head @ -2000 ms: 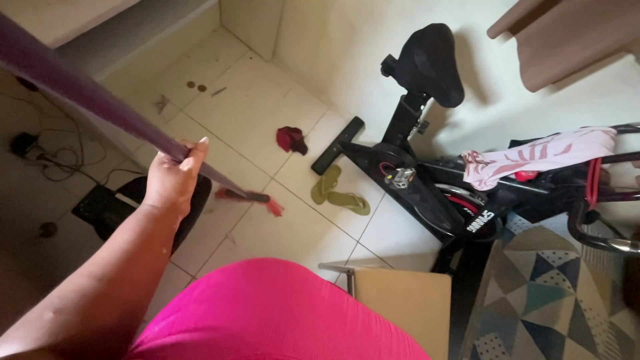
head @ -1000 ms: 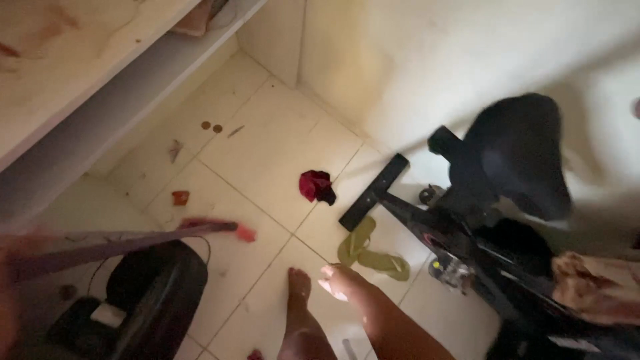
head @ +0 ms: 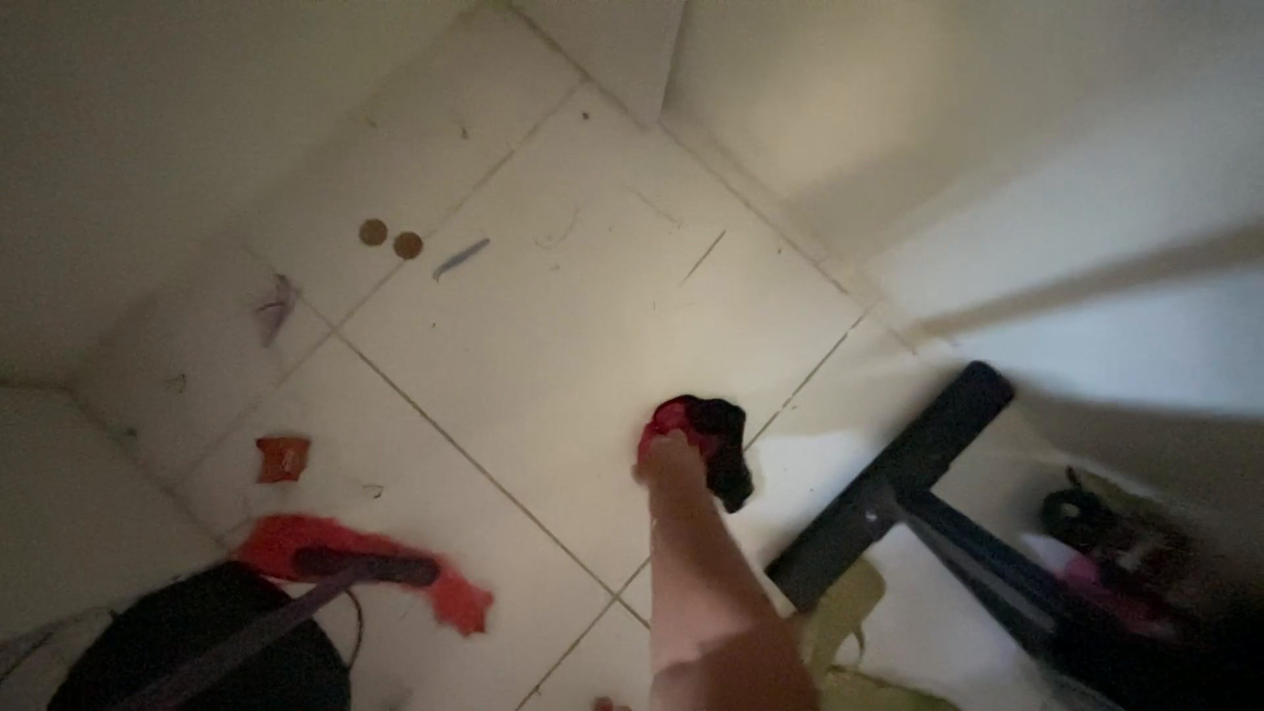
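Observation:
My right hand [head: 673, 456] reaches down to the floor, its fingers closed on the dark red part of a small red and black cloth [head: 729, 444]. The black part spreads to the right of the fingers and lies on the tiles. My left hand is out of view. At the lower left, a broom with a purple handle [head: 232, 632] and red bristles [head: 462, 599] rests on the floor, its handle running out of the frame.
Two brown coins or discs [head: 390, 239], an orange wrapper [head: 283, 459] and small litter lie on the floor. The black foot bar of an exercise bike [head: 894, 484] stands right of my hand, beside olive flip-flops [head: 847, 612]. A black rounded object [head: 207, 652] sits lower left; walls meet the floor above.
My right hand has moved forward from near the flip-flops to the cloth and taken hold of it. My left hand, on the broom handle two seconds ago, has gone out of view. The view is much nearer the floor.

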